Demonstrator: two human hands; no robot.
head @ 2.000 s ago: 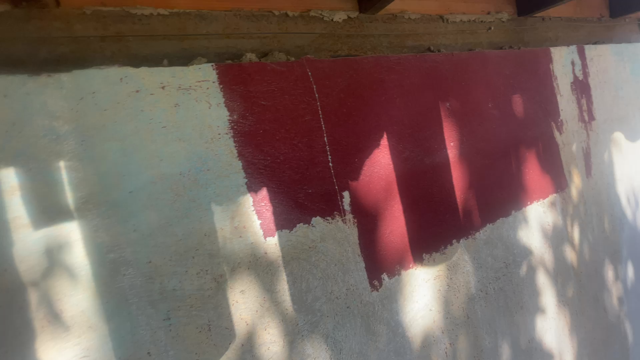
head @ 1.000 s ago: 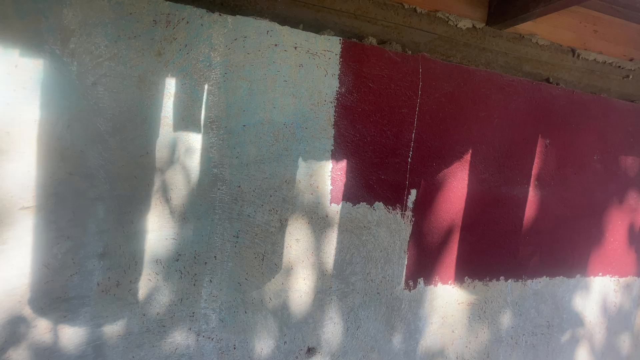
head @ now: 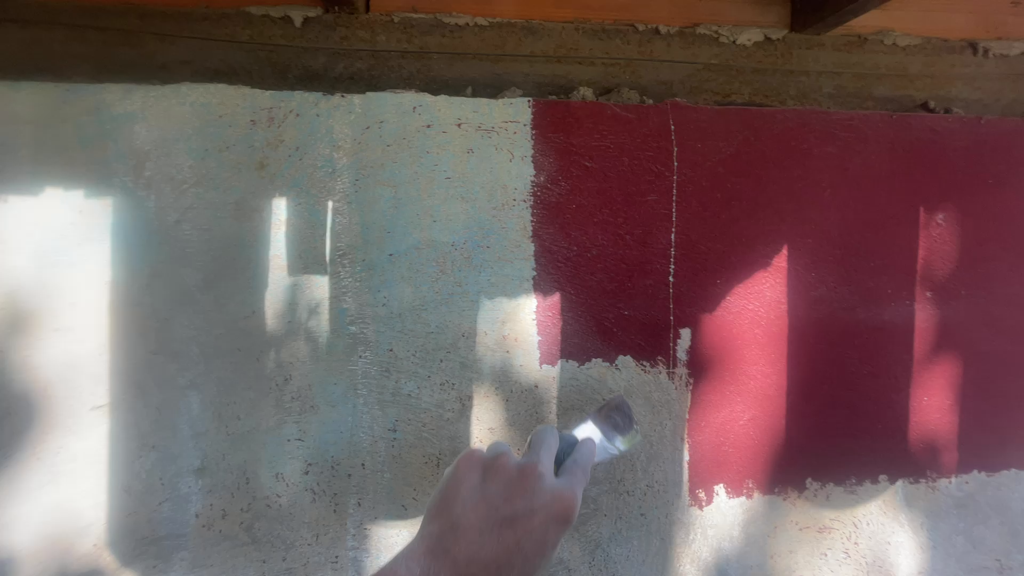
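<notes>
My left hand [head: 512, 488] reaches in from the bottom edge, closed around the dark handle of a flat paintbrush [head: 596, 432]. The brush tilts up to the right, with its shiny metal ferrule and dark bristles blurred. It is over the bare grey plaster, below the short lower edge of the dark red painted area [head: 848, 176] and left of its deeper part. Whether the bristles touch the wall cannot be told. Pale, blue-tinged plaster wall [head: 424, 240] lies left of the red. My right hand is not in view.
A rough brown beam [head: 480, 60] runs along the top of the wall, with orange boards [head: 592, 10] and a dark rafter [head: 836, 12] above. A thin pale crack [head: 673, 232] runs down through the red paint. Sunlit patches and shadows cross the wall.
My left hand with the paintbrush has come into view from below; neither earlier frame shows it. The view has shifted between frames. The red area looks unchanged.
</notes>
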